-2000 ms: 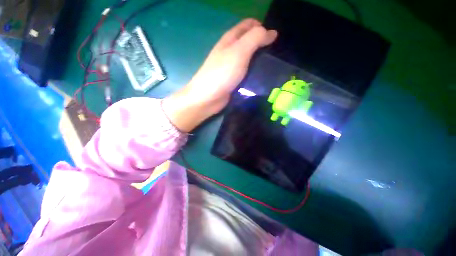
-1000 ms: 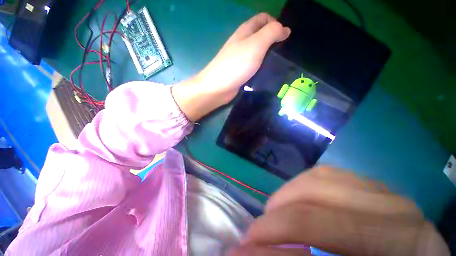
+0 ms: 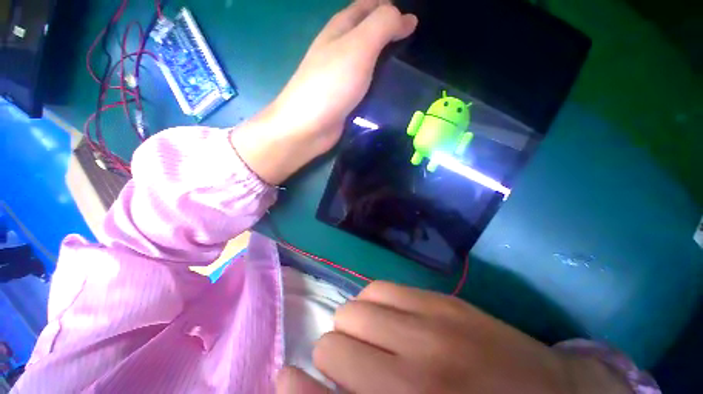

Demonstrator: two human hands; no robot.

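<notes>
A black tablet (image 3: 401, 192) lies on the green mat, turned at an angle. Its screen shows a green Android robot (image 3: 441, 129) and bright light streaks. My left hand (image 3: 327, 85) rests on the tablet's upper left edge with its fingertips on the edge; its thumb and fingers grip there. My right hand (image 3: 432, 338) is at the bottom, in front of the tablet's near end and not touching it. Its fingers are curled, and its fingertips are partly hidden, so I cannot tell whether it holds anything.
A circuit board (image 3: 193, 68) lies at the upper left beside tangled red and black leads (image 3: 127, 81). A dark slab (image 3: 21, 58) is at the far left. A red wire (image 3: 324, 260) runs along the near mat edge. The blue floor (image 3: 35, 165) shows at left.
My right hand came into view blurred at the bottom right, then shifted slightly left and down. My left hand stays on the tablet's edge. The robot logo stays on screen.
</notes>
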